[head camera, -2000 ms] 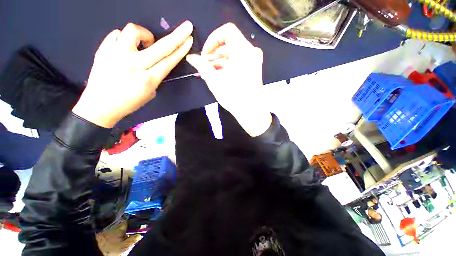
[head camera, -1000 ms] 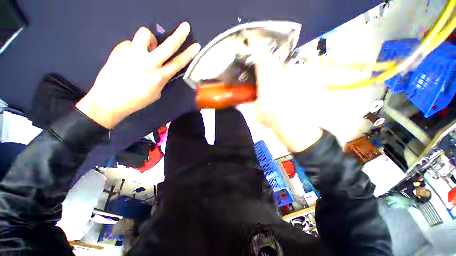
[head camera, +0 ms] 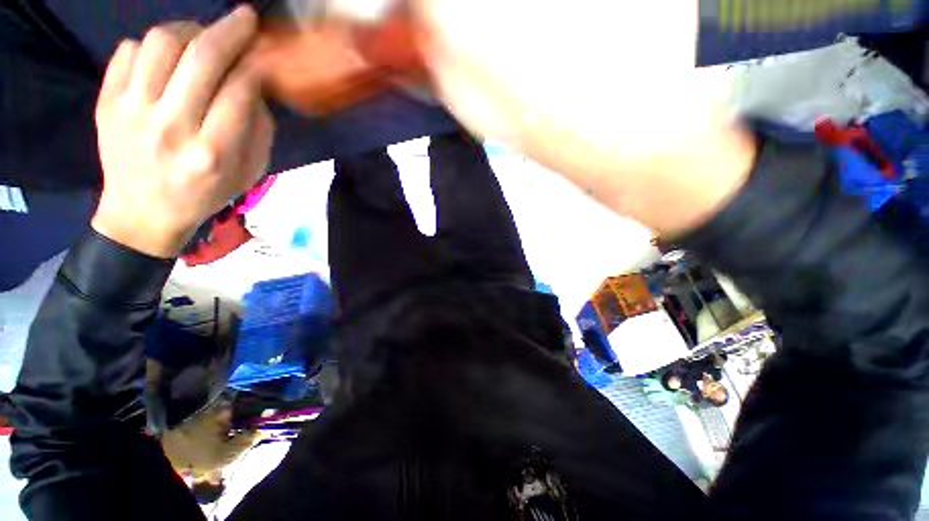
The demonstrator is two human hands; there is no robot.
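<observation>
The orange-brown handle of the iron [head camera: 331, 69] is at the top middle, blurred. A little of its silver body shows at the top edge. My right hand [head camera: 540, 92], overexposed and blurred, is closed on the right end of the handle. My left hand [head camera: 183, 127] is left of the iron with its fingers bent and close together, the fingertips near the top edge. Black material lies near those fingertips, but whether the hand grips it cannot be made out. The dark navy table cover [head camera: 392, 117] shows below the iron.
The table's front edge runs just in front of my body. Below it are a blue crate [head camera: 280, 321], a red item [head camera: 216, 239] and an orange crate [head camera: 623, 298]. A blurred yellow striped area [head camera: 784, 14] is at the top right. A person [head camera: 710, 387] shows small at the lower right.
My right hand first let go of the work, took the iron by its handle and brought it over. Now hand and iron sit higher and further left in view. My left hand's extended fingers have bent.
</observation>
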